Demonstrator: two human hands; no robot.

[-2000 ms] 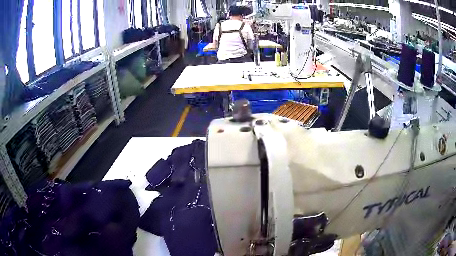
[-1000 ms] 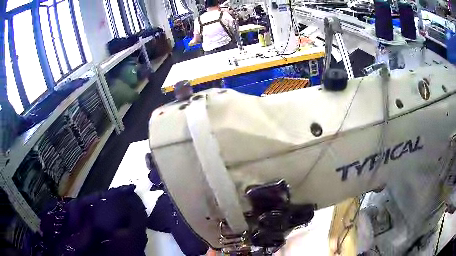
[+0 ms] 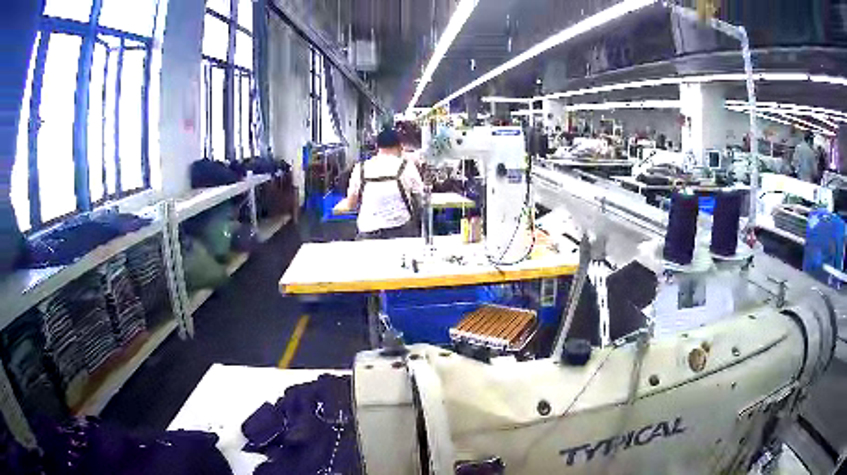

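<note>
The cream-white sewing machine head [image 3: 520,404], marked TYPICAL, fills the lower right. Its lower front and the needle area are cut off by the bottom edge. Dark garment pieces [image 3: 302,422] with thin pale lines lie on the white machine table [image 3: 206,401], left of the machine head. A larger dark work pile [image 3: 139,453] lies at the lower left, cut off by the bottom edge. Two dark thread cones [image 3: 681,229] stand behind the arm. Neither my left hand nor my right hand is in the picture.
Shelves at left hold stacked fabric pieces [image 3: 85,295] beside windows. Ahead stands another white table with a yellow edge [image 3: 409,280] and a white machine [image 3: 506,199]. A slatted wooden piece [image 3: 493,327] sits below it. A person [image 3: 385,193] stands beyond, back turned.
The view has tilted up, so the machine head sits lower and ceiling lights show. The needle area and the yellowish part under the arm have left the picture.
</note>
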